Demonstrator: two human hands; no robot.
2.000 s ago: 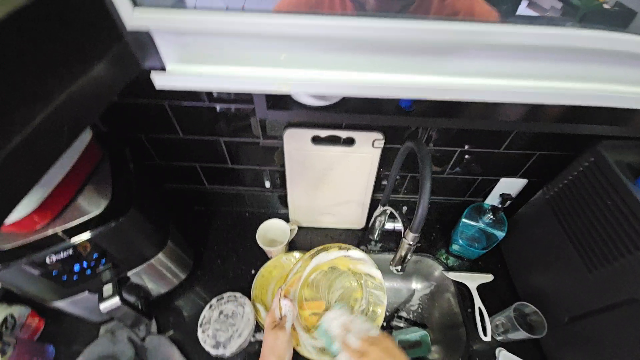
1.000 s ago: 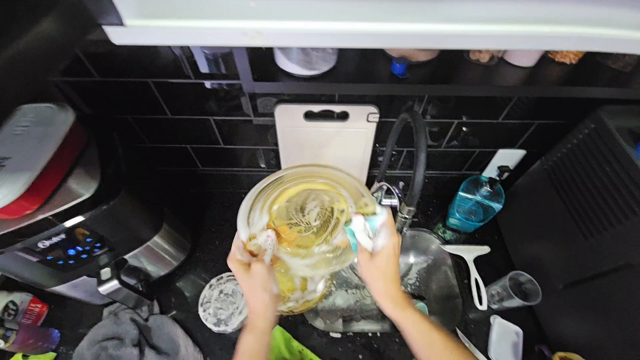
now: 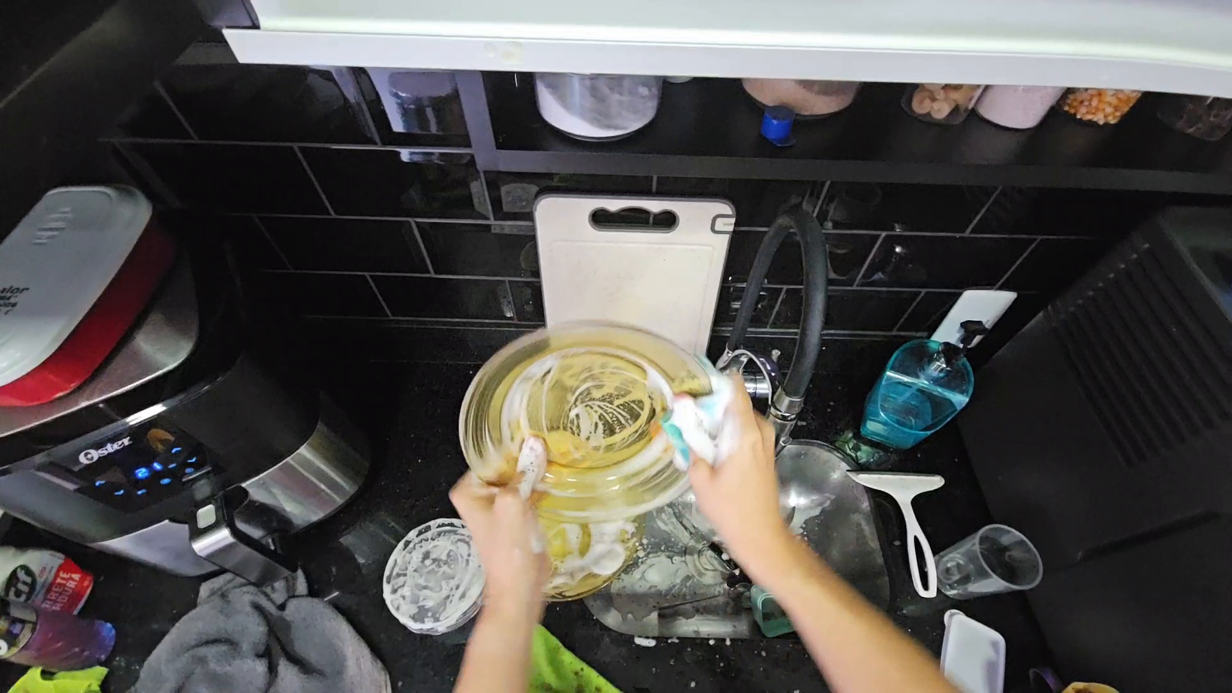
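A soapy transparent glass bowl [image 3: 597, 414] is held tilted above the left part of the sink [image 3: 837, 520]. Its near left rim is gripped by my left hand [image 3: 505, 510], thumb over the edge. At the bowl's right rim, my right hand [image 3: 731, 462] holds a sudsy sponge [image 3: 693, 423] against the glass. Below the bowl, a yellowish soapy dish [image 3: 587, 558] is partly hidden. To the left of it lies a round clear lid or dish [image 3: 435, 577] covered in foam.
Behind the bowl, a white cutting board [image 3: 630, 269] leans on the tiles beside the black faucet [image 3: 808, 289]. Right of the sink are a blue soap dispenser [image 3: 914, 395], a small white squeegee [image 3: 910, 520] and a clear cup [image 3: 996, 563]. An Oster air fryer [image 3: 164, 462] and a gray cloth [image 3: 260, 640] are at left.
The bowl was low over the sink two seconds ago and is now raised and tilted in both hands. The view has shifted, showing more of the shelf.
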